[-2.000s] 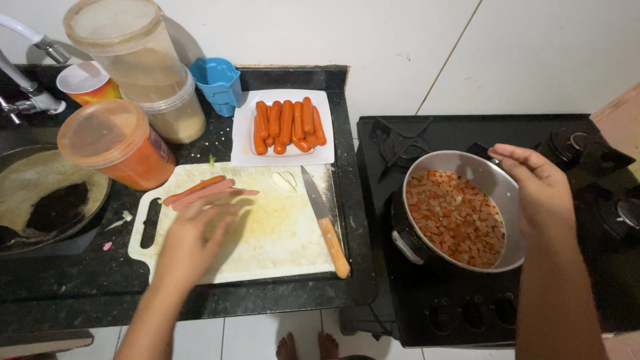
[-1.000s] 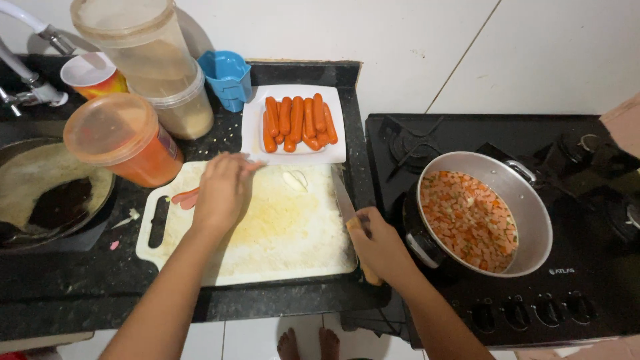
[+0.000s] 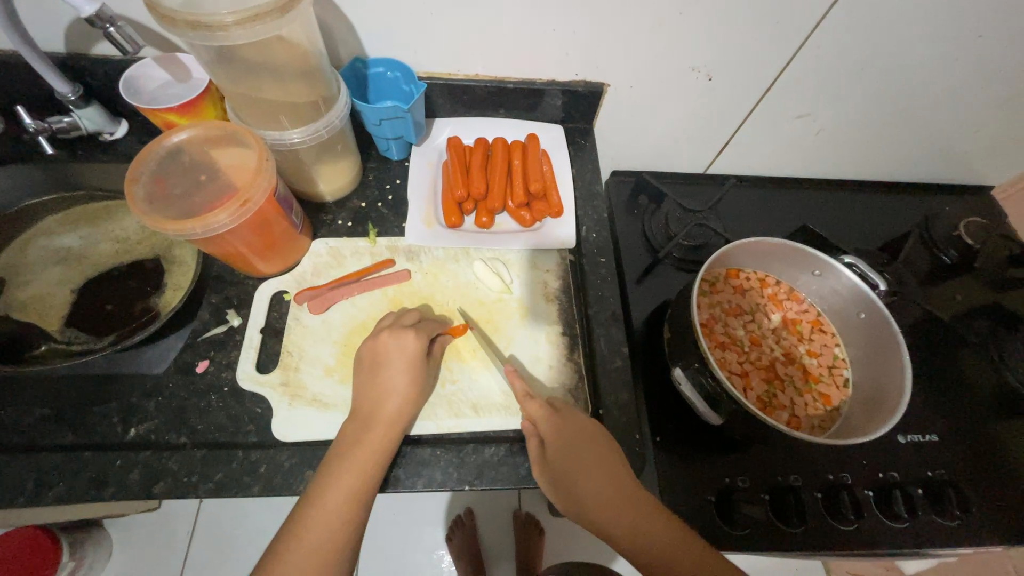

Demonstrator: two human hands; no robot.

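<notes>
A sausage piece (image 3: pixel 458 330) pokes out between the fingers of my left hand (image 3: pixel 400 364), over the middle of the white cutting board (image 3: pixel 320 408). My right hand (image 3: pixel 572 452) grips a kitchen knife (image 3: pixel 485 339), its blade slanting up beside that piece; the handle is mostly covered by my fingers. Sliced sausage strips (image 3: pixel 360 290) lie on the board's upper left, with a peeled onion piece (image 3: pixel 493 274) at the upper right. Behind the board, whole sausages (image 3: pixel 498 174) are piled on a square white plate (image 3: pixel 424 228). A metal pot (image 3: pixel 878 360) on the stove holds chopped sausage and liquid.
Left of the board stand a lidded orange tub (image 3: pixel 256 232), stacked plastic containers (image 3: pixel 316 160), a blue measuring cup (image 3: pixel 388 104) and a paper-like cup (image 3: pixel 172 88). A pan with murky liquid (image 3: pixel 80 272) sits under the tap (image 3: pixel 84 120). The black gas stove (image 3: pixel 800 504) adjoins the counter.
My right hand left the pot's rim, took hold of the knife at the board's right edge and brought it to the middle. My left hand moved from the board's upper part toward its centre.
</notes>
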